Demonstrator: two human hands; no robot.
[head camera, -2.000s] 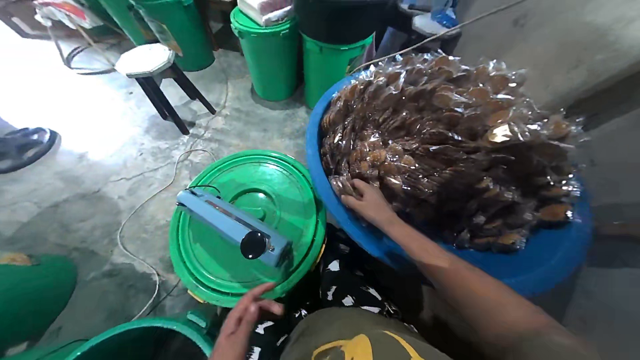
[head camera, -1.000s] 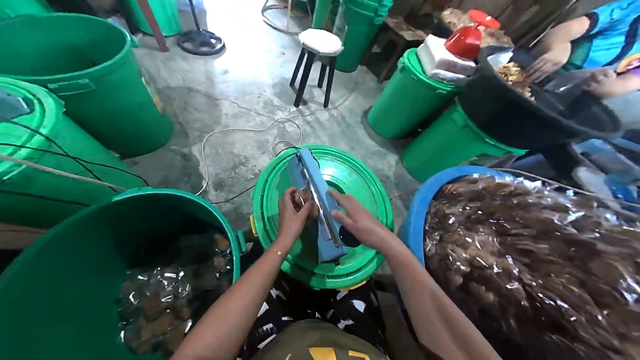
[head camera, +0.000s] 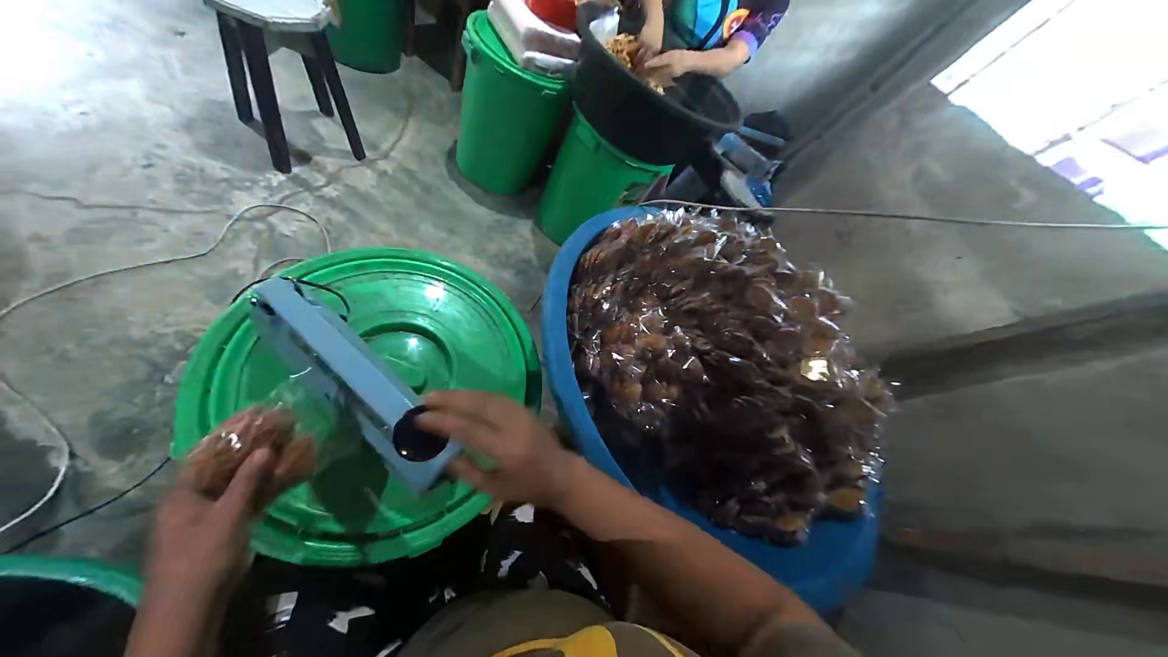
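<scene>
A blue impulse bag sealer (head camera: 342, 365) lies slantwise on the green plastic lid (head camera: 474, 319) of a bucket. My left hand (head camera: 224, 484), blurred, holds a clear plastic bag of brown food pieces (head camera: 246, 447), and the bag's loose end reaches to the sealer's left side. My right hand (head camera: 497, 447) rests at the sealer's near end, fingers over its black round knob (head camera: 418, 435); whether they press it cannot be told. To the right, a blue plastic tub (head camera: 570, 365) is heaped with filled clear bags (head camera: 712, 365).
A green bucket rim (head camera: 73, 570) shows at bottom left. Ahead stand a stool (head camera: 283, 55), green buckets (head camera: 506, 119) and a black basin (head camera: 639, 109) where another person's hands (head camera: 671, 64) work. Cables (head camera: 182, 260) cross the floor, and one cord (head camera: 912, 217) runs above the tub.
The view has swung right since one second ago. My left hand, then at the sealer, is now left of it with the bag. Two seconds ago my right hand was at the tub's bags.
</scene>
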